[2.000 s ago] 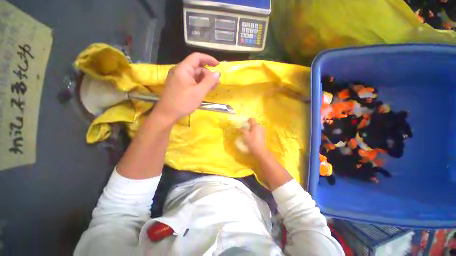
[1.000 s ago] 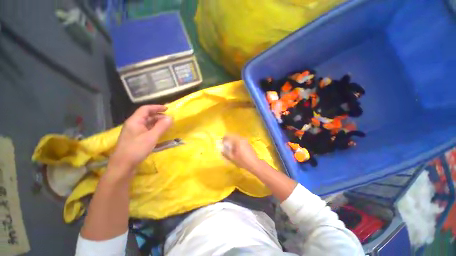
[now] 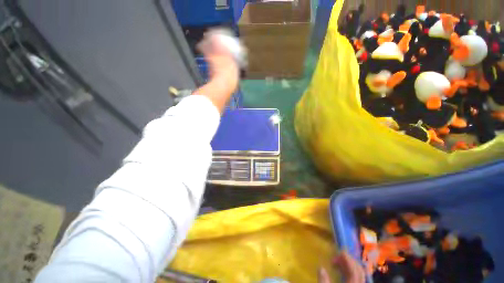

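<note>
My left hand [image 3: 218, 48] is stretched out beyond the scale, blurred, around a whitish clump [image 3: 231, 46] that looks like fluff. My right hand [image 3: 344, 268] is at the bottom edge by the tote's near left wall, partly cut off. Its fingers are apart and nothing shows in them. The yellow cloth [image 3: 265, 237] lies below the scale. The tip of the metal nozzle [image 3: 185, 276] shows at the bottom edge, and its base is out of view. Penguin skins [image 3: 395, 243] lie in the blue tote [image 3: 337, 221].
A counting scale [image 3: 246, 130] stands under my left forearm. A large yellow sack [image 3: 331, 127] full of plump penguins [image 3: 434, 85] is at the upper right. Cardboard boxes [image 3: 273, 47] and a blue container [image 3: 201, 12] are at the far side. The grey machine [image 3: 110, 61] is at left.
The view has tilted up and forward. My left hand has moved from above the nozzle to far out past the scale. The whitish fluff was in my right hand and now appears in my left.
</note>
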